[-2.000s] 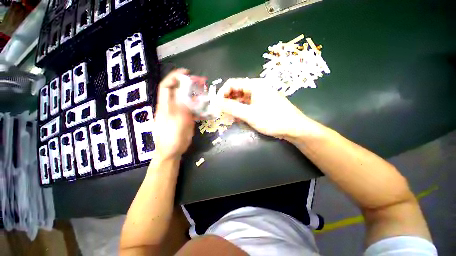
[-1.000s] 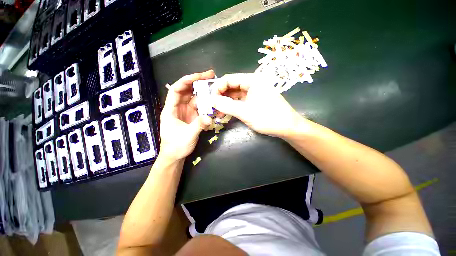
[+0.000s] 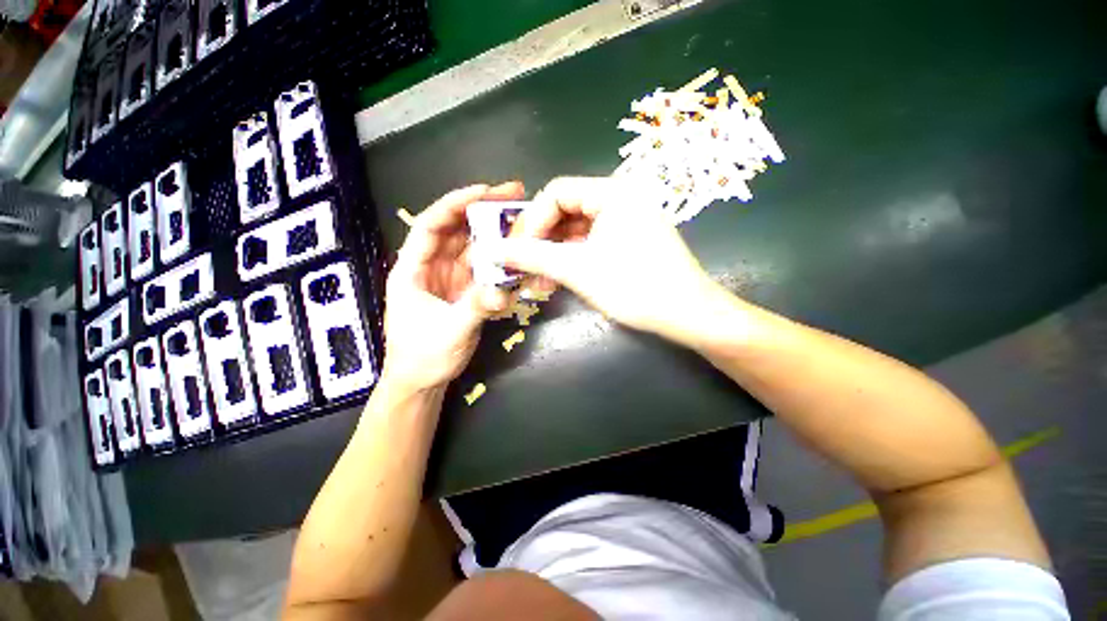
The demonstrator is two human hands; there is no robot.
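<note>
A white plastic housing (image 3: 490, 228) is held upright between my two hands over the bench. My left hand (image 3: 427, 297) grips it from the left, with fingers around its edge. My right hand (image 3: 607, 249) is at its right side, thumb and fingertips on its face; whether they pinch a strip is hidden. Small pale yellow offcuts (image 3: 515, 341) lie on the bench below my hands. A loose pile of white strips with orange ends (image 3: 698, 146) lies beyond my right hand.
A black tray (image 3: 222, 231) at left holds several white housings, upright and sideways. Another dark tray stack (image 3: 364, 49) stands behind it. A pale metal rail (image 3: 486, 83) crosses behind the bench. Pale sheets (image 3: 49, 449) are stacked at far left. A white fan (image 3: 43, 206) is at the left edge.
Two seconds ago the left hand and housing were blurred by motion; now both hands hold steady. My right thumb has moved slightly left across the housing's face since one second ago.
</note>
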